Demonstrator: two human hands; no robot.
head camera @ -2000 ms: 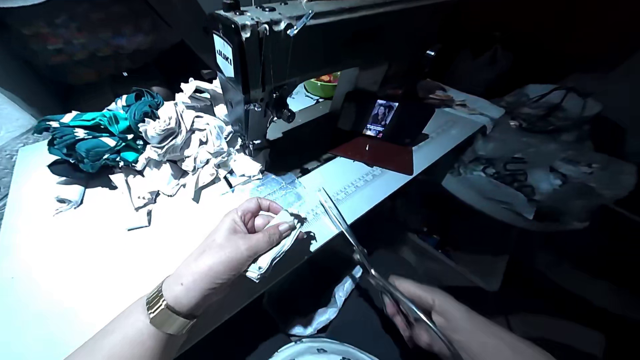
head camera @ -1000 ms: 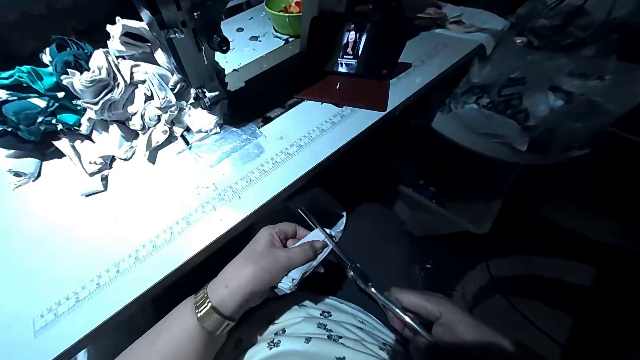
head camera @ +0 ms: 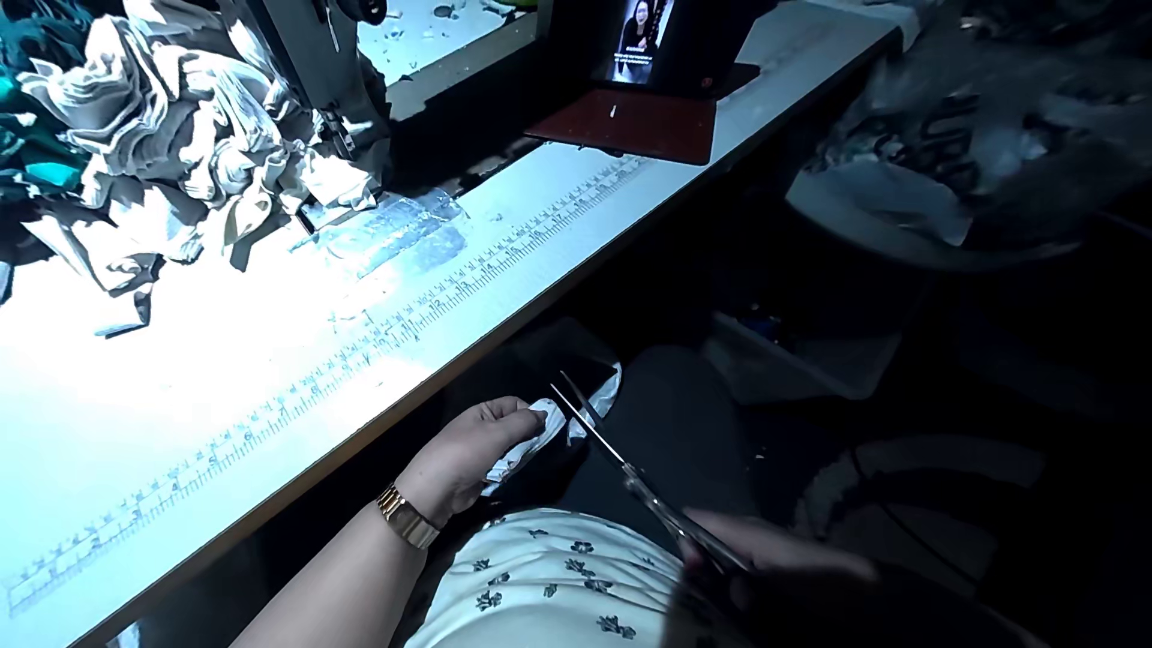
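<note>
My left hand (head camera: 472,450) pinches a small folded piece of white fabric (head camera: 526,454) between thumb and fingers, just off the table's front edge and above my lap. Metal scissors (head camera: 643,490) are in my right hand (head camera: 765,549), which is dim and partly in shadow. Their blades stand slightly apart and point up and left, with the tips just right of the folded piece. A white strip of fabric (head camera: 601,405) lies beyond the blades over dark cloth. A gold-coloured watch (head camera: 408,517) is on my left wrist.
A white table (head camera: 297,378) with a printed ruler scale crosses the view. On it are a sewing machine (head camera: 315,63), a heap of light and green fabric pieces (head camera: 171,117), clear plastic (head camera: 405,229) and a phone in a red-brown case (head camera: 630,121). A plastic bag (head camera: 900,171) is at right.
Both hands have moved from over the table edge to above my lap, still holding fabric and scissors. The folded piece and a white strip now appear apart. The view has tilted down.
</note>
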